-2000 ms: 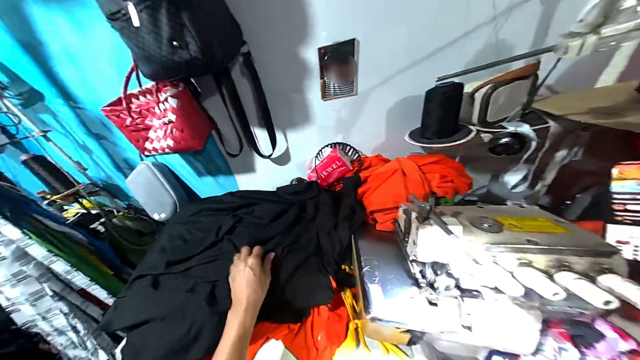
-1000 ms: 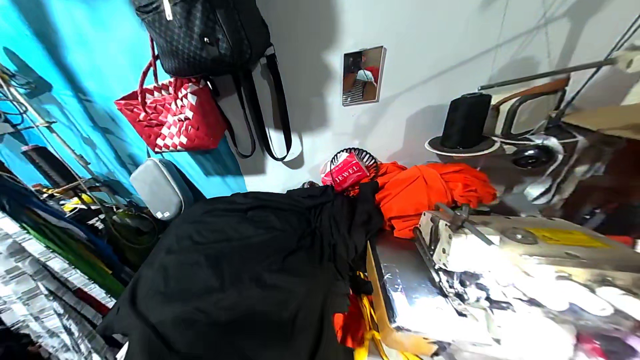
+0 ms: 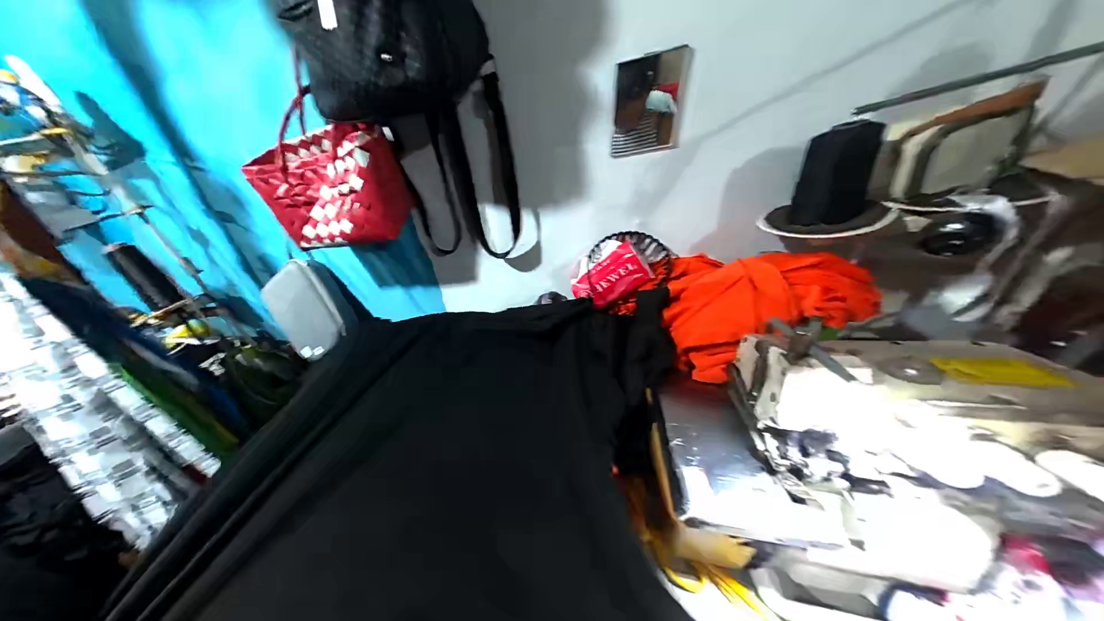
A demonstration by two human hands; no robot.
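Neither my left hand nor my right hand shows in the view now. A large black cloth [image 3: 448, 457] fills the lower middle, its surface drawn fairly smooth and its near part running out of the bottom edge. Its right end lies bunched beside orange-red cloth [image 3: 768, 302]. Right of the black cloth stands an industrial sewing machine [image 3: 914, 379] with a shiny metal plate [image 3: 724, 457] at its left side. Yellow strips of material [image 3: 681, 573] hang below the plate's edge. What holds the near part of the black cloth is hidden.
A red woven bag [image 3: 345, 190] and a black bag [image 3: 388, 60] hang at the wall. A grey case [image 3: 302, 302] stands left of the cloth. Behind the machine is a black thread cone [image 3: 837, 172]. A red packet [image 3: 612, 274] lies near the wall, below a small mirror [image 3: 651, 102]. Garments hang at left.
Two seconds ago a hand lay on the rumpled black cloth; it is out of view now. The cloth has become smoother and stretches towards the bottom edge, covering the orange-red cloth seen there earlier.
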